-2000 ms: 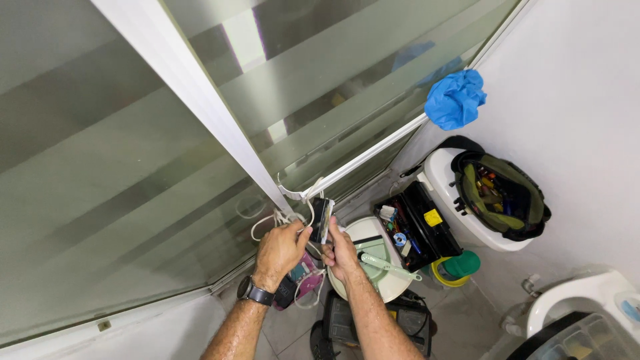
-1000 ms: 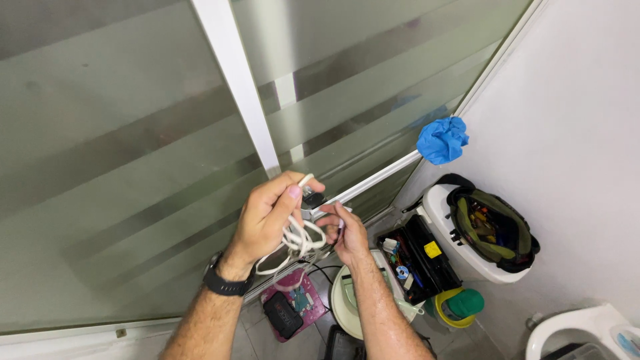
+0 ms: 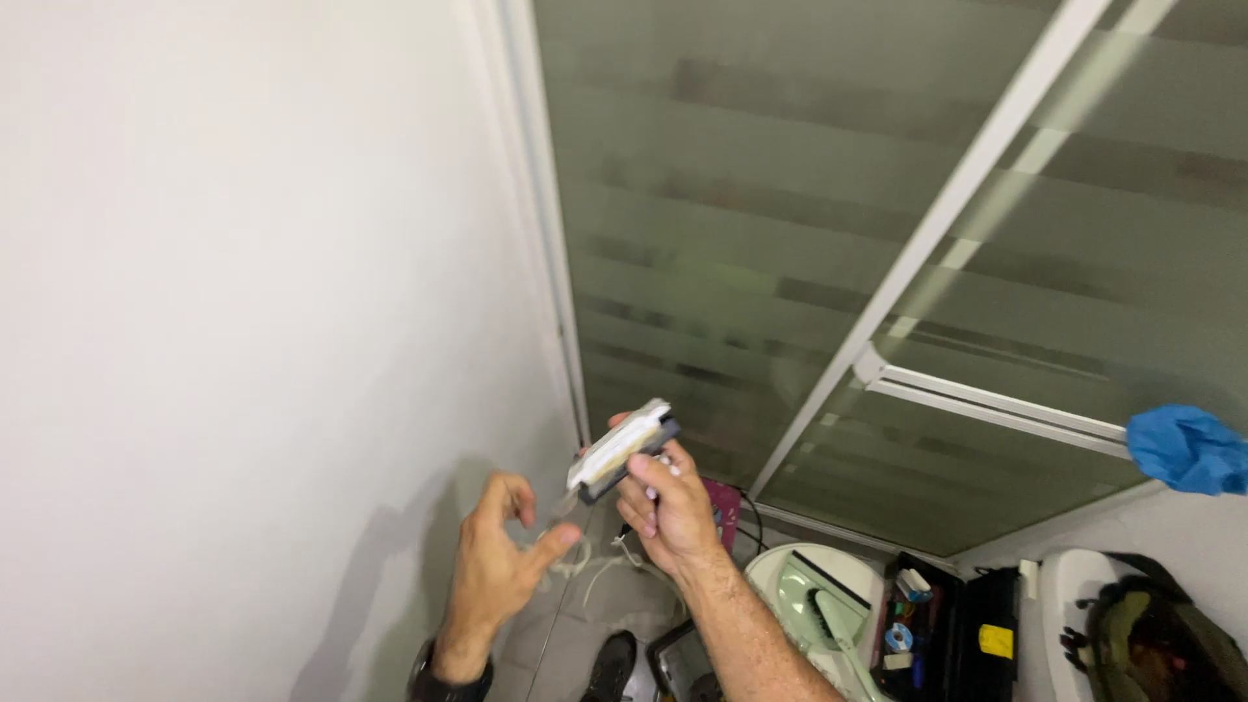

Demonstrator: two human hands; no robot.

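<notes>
My right hand (image 3: 668, 502) grips a flat dark-and-white object (image 3: 624, 450), tilted, with its pale face up; what it is exactly cannot be told. Fingers spread, my left hand (image 3: 502, 556) is just left of it, holding nothing that I can see. A thin white cord (image 3: 585, 561) hangs in loops below the object, between the hands and the floor. The left wrist wears a black watch (image 3: 450, 675).
Frosted glass panels in a white frame (image 3: 877, 341) stand ahead, beside a white wall (image 3: 273, 292). A blue cloth-like item (image 3: 1188, 450) hangs right. Below are a pale dustpan (image 3: 817, 600) with brush, an open black toolbox (image 3: 921, 624) and an olive tool bag (image 3: 1150, 634).
The view has swung left to the white wall. My left hand has let go of the white cord bundle and is apart from my right hand, which now holds the flat object.
</notes>
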